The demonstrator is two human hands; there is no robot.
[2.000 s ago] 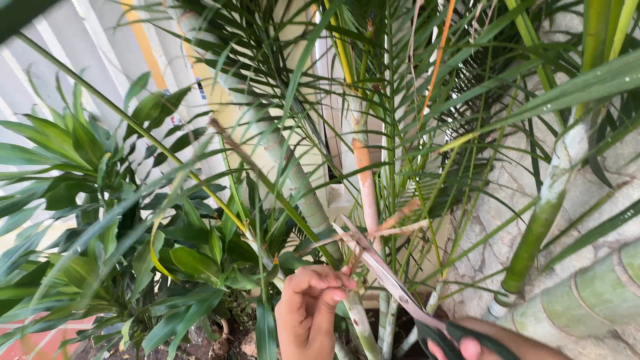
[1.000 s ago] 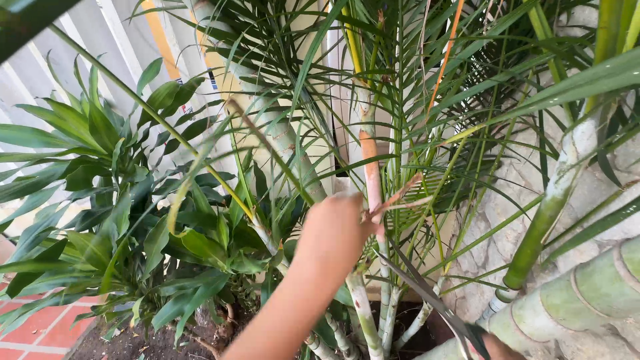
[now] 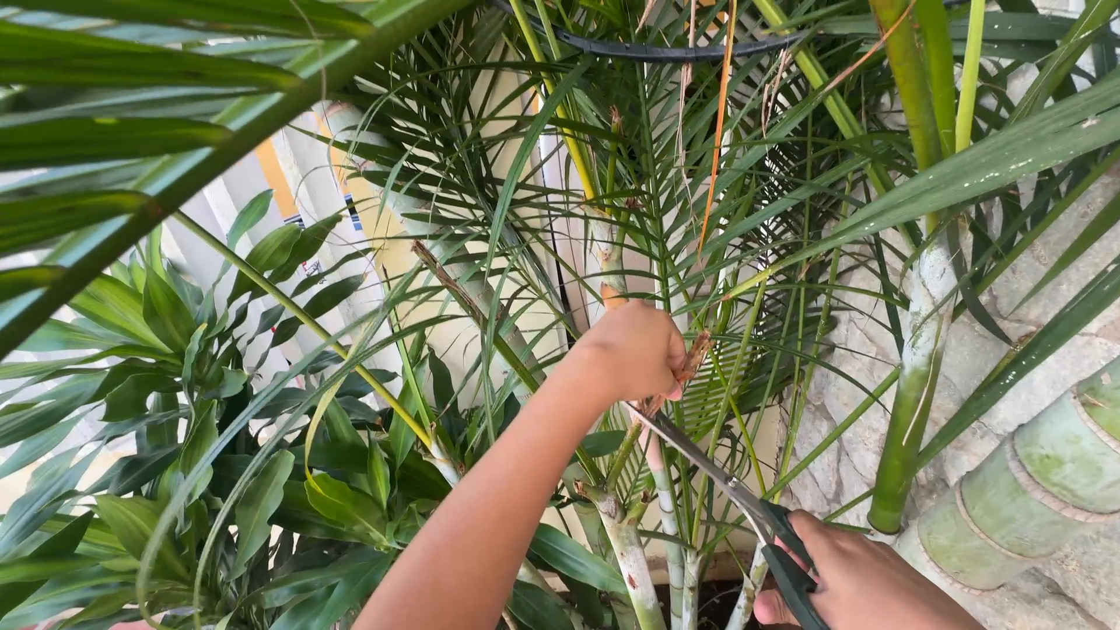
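Note:
My left hand (image 3: 637,352) is closed around a dry brown piece of palm sheath (image 3: 696,357) beside a slender palm stem (image 3: 606,249). At the lower right, my right hand (image 3: 862,573) grips the dark handles of a pair of scissors (image 3: 722,479). Their metal blades point up and left, and the tips reach the dry material just under my left hand. Whether the blades are cutting into it cannot be told. Below stands a pale, ringed palm stem (image 3: 632,560) with cut stubs.
A broad-leaved shrub (image 3: 157,420) fills the left side. A large palm frond (image 3: 175,184) crosses the upper left. A thick ringed trunk (image 3: 1015,490) and a stone wall (image 3: 831,437) are at right. A black hose (image 3: 682,51) runs across the top.
My left hand has moved up from lower on the stems to the dry sheath. The scissors, higher two seconds ago, now have their tips under that hand.

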